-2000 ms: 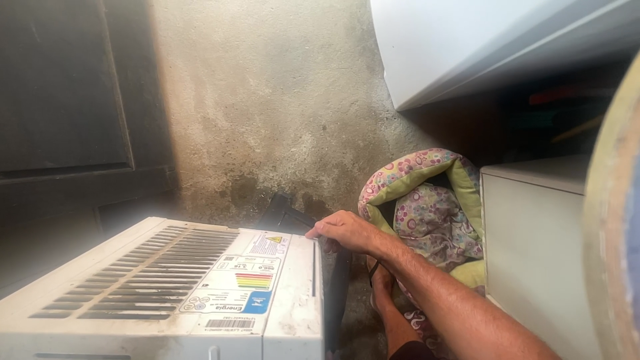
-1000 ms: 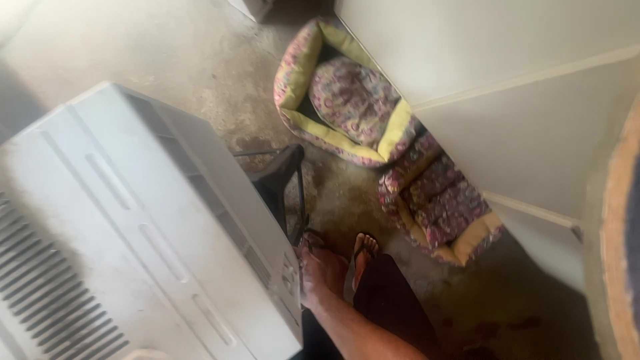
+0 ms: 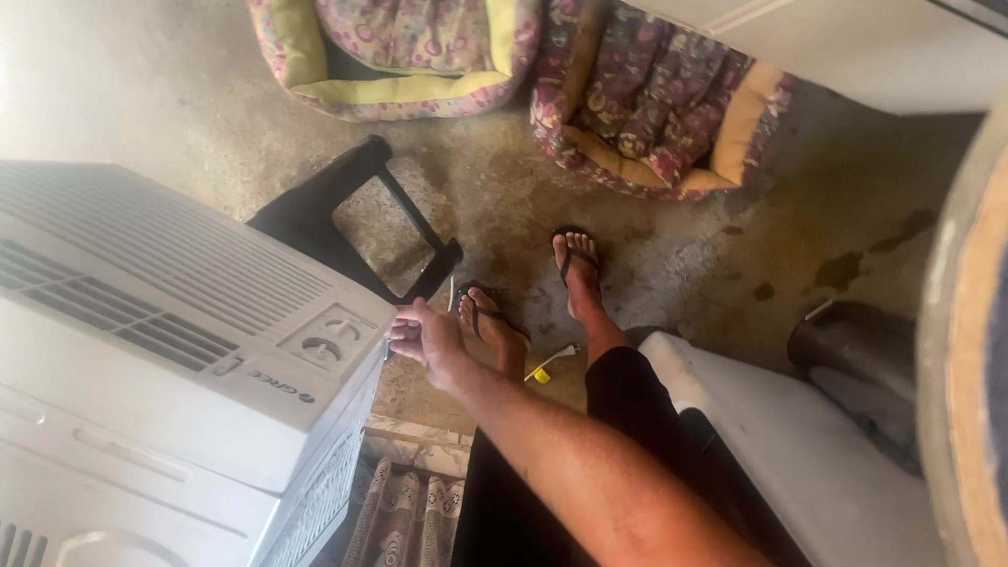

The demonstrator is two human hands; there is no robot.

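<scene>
A white window air conditioner (image 3: 197,331) fills the left side, its grille and two control knobs facing up and its side turned toward my legs. My right hand (image 3: 421,339) is at its corner beside the knobs, with bent fingers against the edge and the thumb on the upper side. The fingertips are partly hidden by the edge. Under and beyond the unit is a black stand or stool frame (image 3: 378,213). My left hand is out of view. A white plug (image 3: 568,351) on a cord with a yellow tag (image 3: 542,376) lies on the floor by my feet.
Two padded pet beds, one yellow-trimmed (image 3: 402,90) and one orange-trimmed (image 3: 744,126), lie ahead on the stained concrete floor. A white object (image 3: 780,441) and a dark cylindrical object (image 3: 854,378) stand at right. A round edge (image 3: 957,315) borders the far right. Patterned curtain fabric (image 3: 405,520) hangs below.
The view has swung strongly downward and around. The air conditioner now shows its grille and knobs rather than the labelled, slotted face seen two seconds ago. My right hand stays at its edge.
</scene>
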